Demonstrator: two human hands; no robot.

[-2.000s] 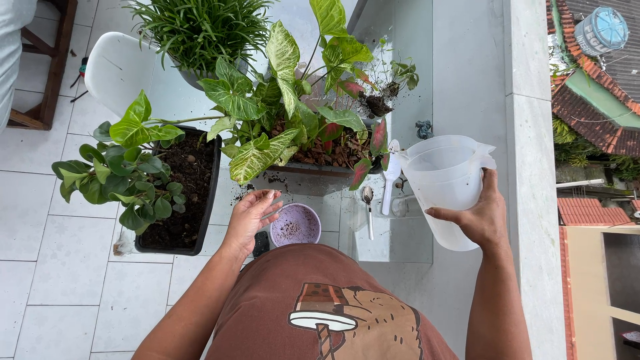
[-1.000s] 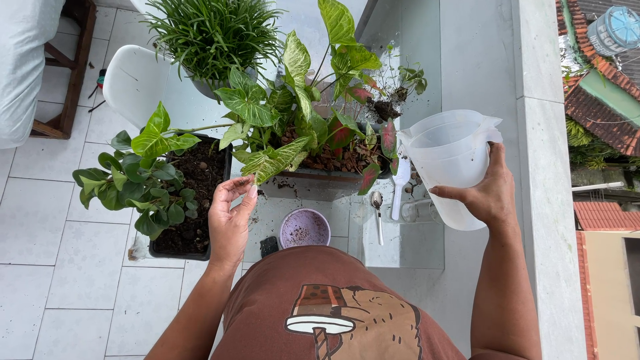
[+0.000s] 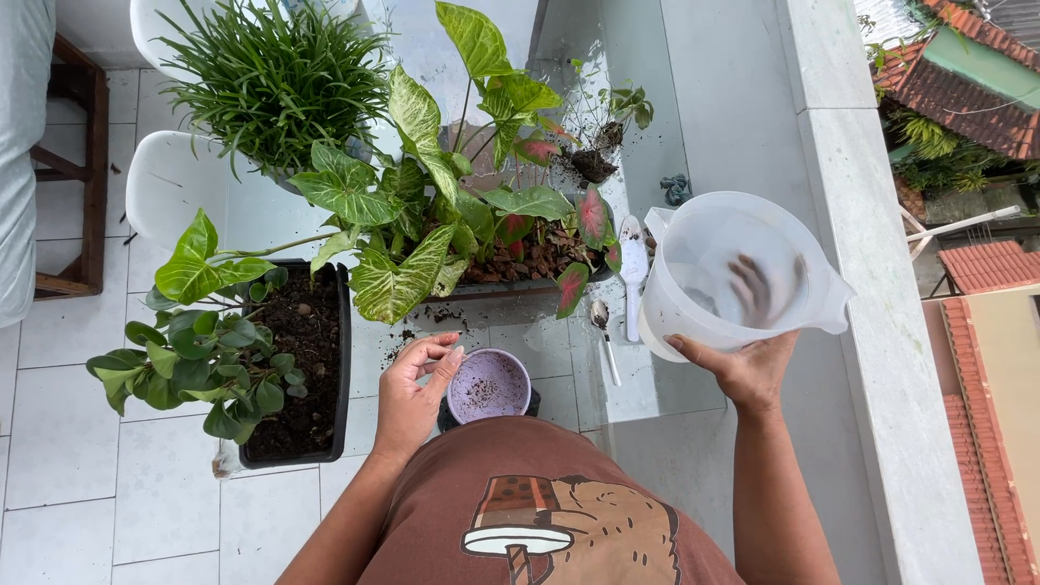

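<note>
My right hand point(image 3: 751, 366) grips a translucent plastic pitcher point(image 3: 731, 268) from below and behind, its fingers showing through the wall. Near the purple bowl point(image 3: 489, 386), which has dark crumbs of soil inside, my left hand point(image 3: 422, 386) is raised with curled fingers and nothing plainly in them. A rectangular planter of wood chips point(image 3: 520, 256) holds arrow-shaped variegated leaves and red-green caladium leaves. To the left stands a black planter of dark soil point(image 3: 305, 366) with a round-leaved plant point(image 3: 195, 349). A white plastic scoop point(image 3: 633, 276) and a metal spoon point(image 3: 603, 333) lie beside the chip planter.
A pot of grassy leaves point(image 3: 284, 89) stands at the back left by white chairs point(image 3: 175, 191). Small uprooted plants with soil clumps point(image 3: 593, 162) lie on the glass table point(image 3: 666, 398). A ledge point(image 3: 861, 244) runs along the right; a wooden frame point(image 3: 93, 179) is far left.
The pitcher, in my right hand, has its opening turned more toward the view. My left hand has moved from the variegated leaf to beside the purple bowl.
</note>
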